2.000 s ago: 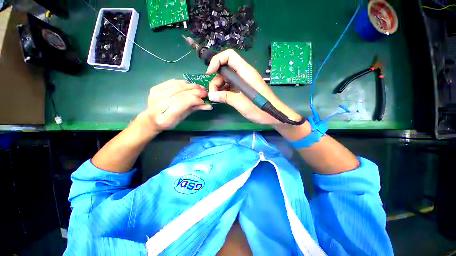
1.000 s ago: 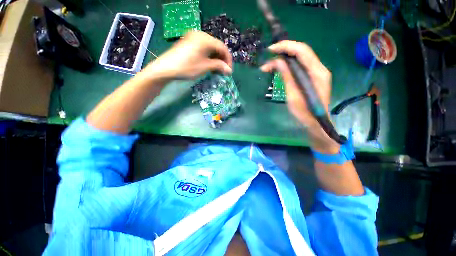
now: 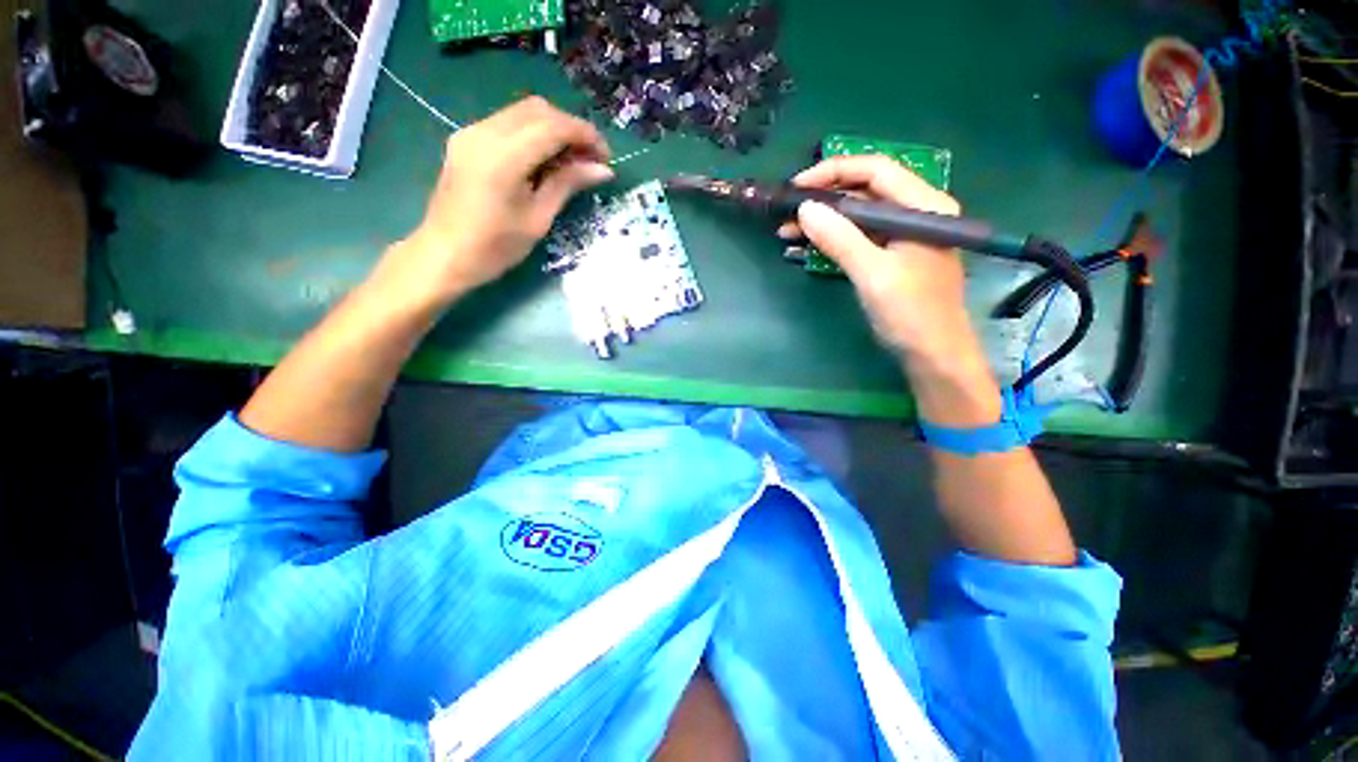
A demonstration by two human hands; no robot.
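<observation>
A circuit board [image 3: 633,276] lies on the green mat with its whitish, part-crowded side up. My left hand [image 3: 514,186] is above its upper left corner and pinches the thin solder wire [image 3: 420,98], whose short end sticks out past the fingertips. My right hand [image 3: 886,246] holds the soldering iron [image 3: 909,223] by its black handle. The iron's metal tip points left, close to the board's upper edge; contact cannot be told. A second green board [image 3: 891,159] lies partly hidden behind my right hand.
A heap of small black components [image 3: 678,72] lies beyond the board. A white parts tray [image 3: 353,112] and black fan [image 3: 112,75] are left, another green board [image 3: 496,15] at the top. Cutters [image 3: 1135,320] and a blue spool [image 3: 1127,107] are right, with the wrist strap's blue cord nearby.
The board was in my hands, then lay on the mat parts side up. The iron's tip has swung down from the top to the board's upper edge. The view has shifted.
</observation>
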